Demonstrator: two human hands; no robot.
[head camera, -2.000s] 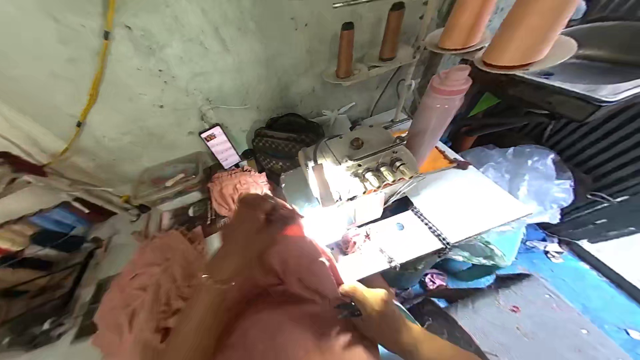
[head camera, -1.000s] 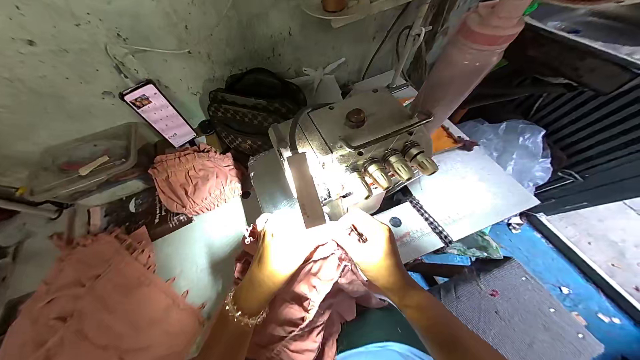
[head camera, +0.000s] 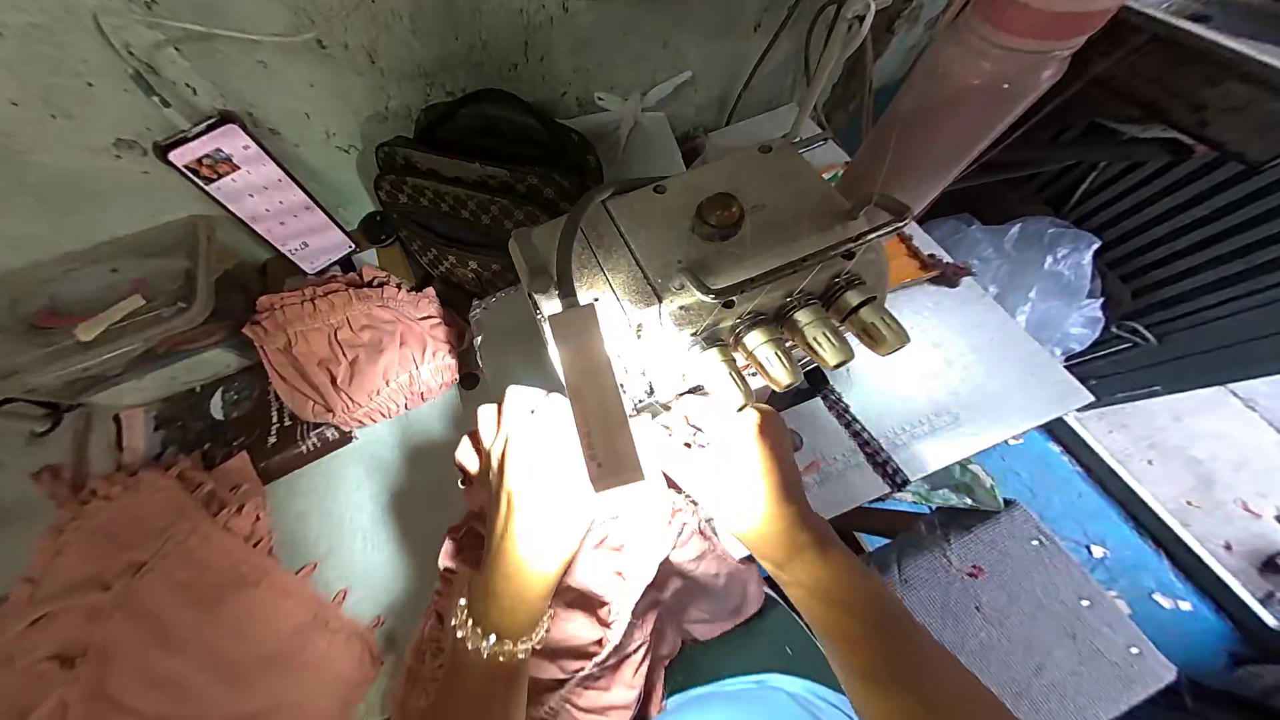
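Under a bright lamp, my left hand (head camera: 535, 490), with a beaded bracelet at the wrist, grips the pink gathered fabric (head camera: 600, 620) just left of the needle area of an overlock sewing machine (head camera: 740, 240). Close by on the right, my right hand (head camera: 745, 475) holds the fabric's edge below the tension dials (head camera: 795, 340). Glare washes out the fingertips and the presser foot. A flat lamp bar (head camera: 597, 400) hangs in front of the needle area, partly over my left hand. The cloth drapes down toward my lap.
A gathered pink piece (head camera: 355, 345) and a larger pink pile (head camera: 170, 600) lie left. Behind stand a phone (head camera: 260, 195), a clear plastic box (head camera: 110, 310) and a patterned bag (head camera: 480, 190). At right are a pink-topped bottle (head camera: 960, 100), a plastic bag (head camera: 1020, 275) and a grey textured board (head camera: 1020, 610).
Two seconds ago my left hand was farther left on the cloth and my right hand lower; both are now at the machine's needle area. The view has moved closer.
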